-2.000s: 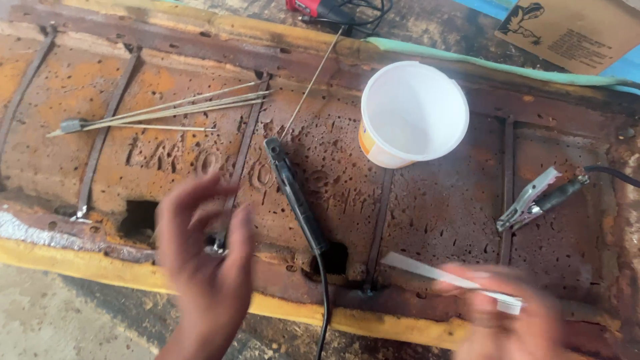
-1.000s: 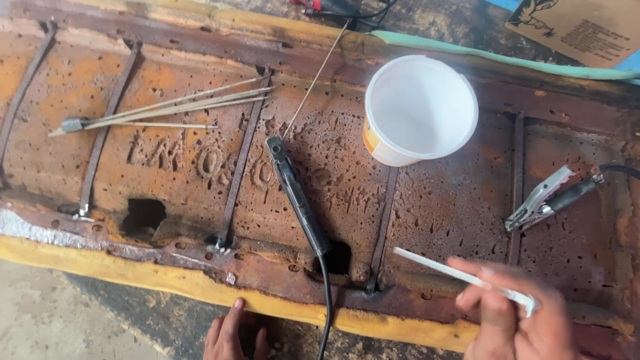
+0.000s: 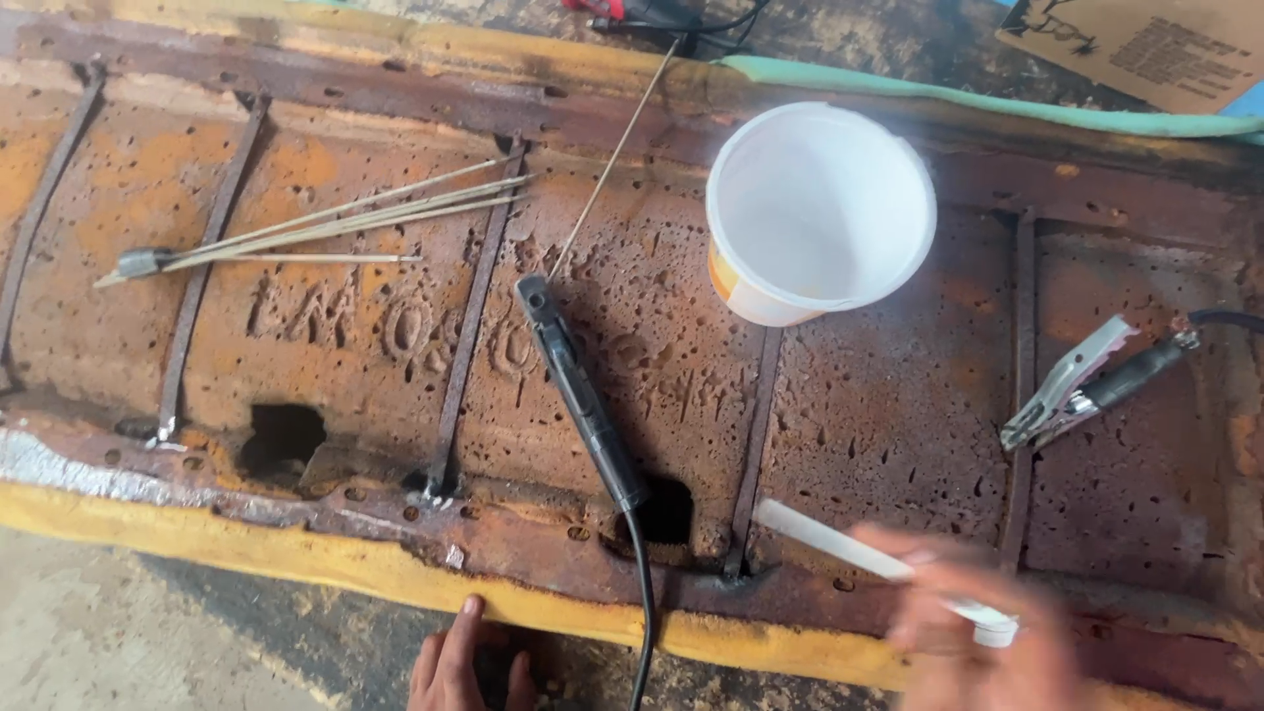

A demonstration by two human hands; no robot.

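My right hand (image 3: 978, 612), blurred, holds a flat white strip (image 3: 839, 538) at the lower right, its free end over the rusty metal panel (image 3: 889, 425). At the bottom, my left hand (image 3: 469, 662) touches the panel's yellow padded edge with its fingers apart and holds nothing. Between the hands lies a black electrode holder (image 3: 588, 395) with a welding rod (image 3: 617, 153) in its jaws. An open white plastic tub (image 3: 820, 207) stands on the panel at upper centre. Several more welding rods (image 3: 346, 222) lie at the left, through a small metal piece (image 3: 144, 261).
A ground clamp (image 3: 1071, 390) grips a cross strip of the panel at the right. Dark holes (image 3: 283, 439) open along the panel's near side. The holder's cable (image 3: 644, 612) runs off the near edge. A red tool (image 3: 642, 12) and a cardboard box (image 3: 1145, 49) lie beyond the far edge.
My left hand has come down from above the panel to its near padded edge. My right hand still holds the white strip. The holder, tub and rods lie as before.
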